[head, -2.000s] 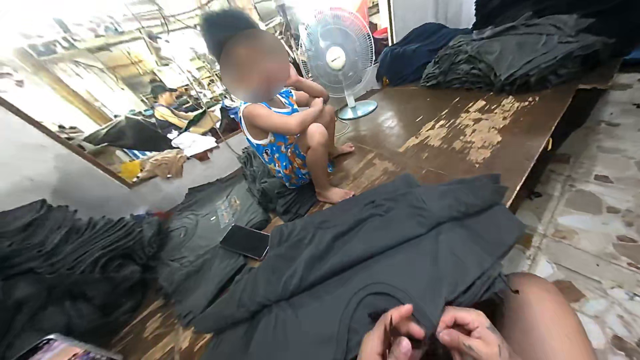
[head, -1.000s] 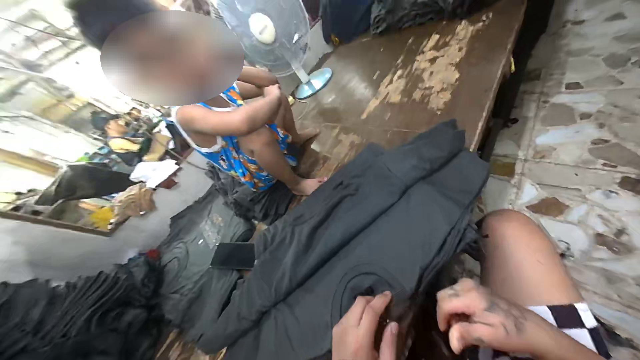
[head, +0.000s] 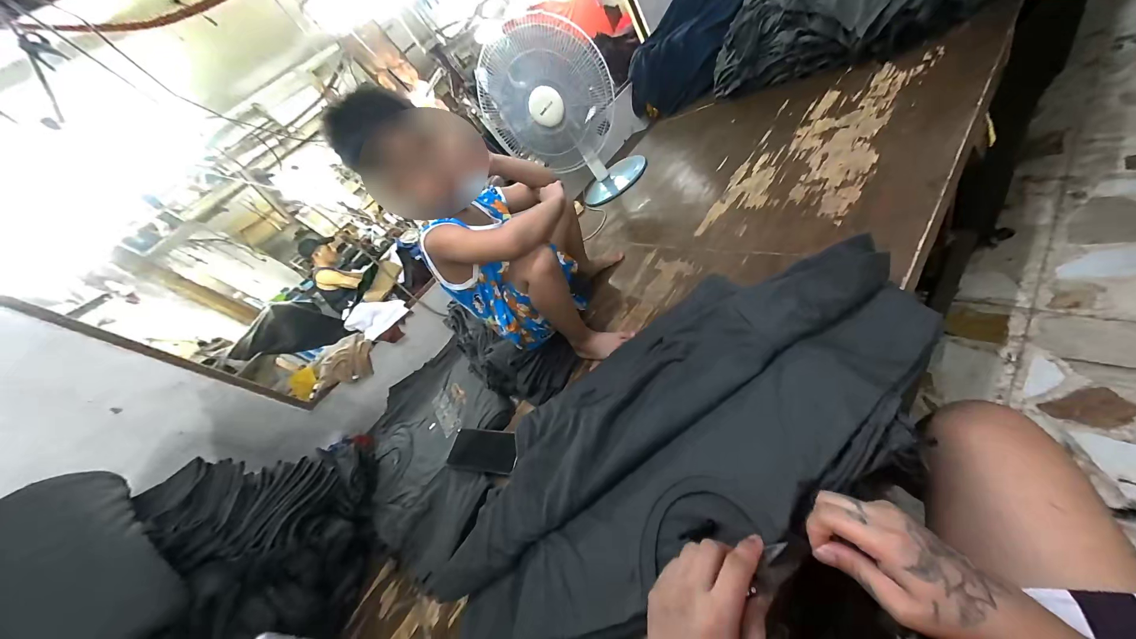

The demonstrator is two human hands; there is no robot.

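Note:
A dark grey T-shirt (head: 674,417) lies on top of a stack in front of me, its round collar near my hands. My left hand (head: 710,586) pinches the shirt fabric beside the collar with thumb and fingers. My right hand (head: 874,550), tattooed on the back, has its fingers curled together just right of it, at the shirt's near edge. A small pale pointed thing shows between the hands; I cannot tell what it is. Whether the right fingers hold anything is hidden. A black phone (head: 482,451) lies left of the stack on another grey shirt (head: 417,444).
A person (head: 497,257) sits on the worn wooden platform (head: 825,169), beyond the stack. Behind stands an electric fan (head: 546,106). Dark garments (head: 816,44) are piled at the back, and a ruffled pile (head: 257,524) lies at left. Another person (head: 333,275) is beyond the wall opening.
My hands were apart one second ago and are now close together near the collar. The seated person's arm, lowered toward the foot then, is back up at the knees. The view has shifted.

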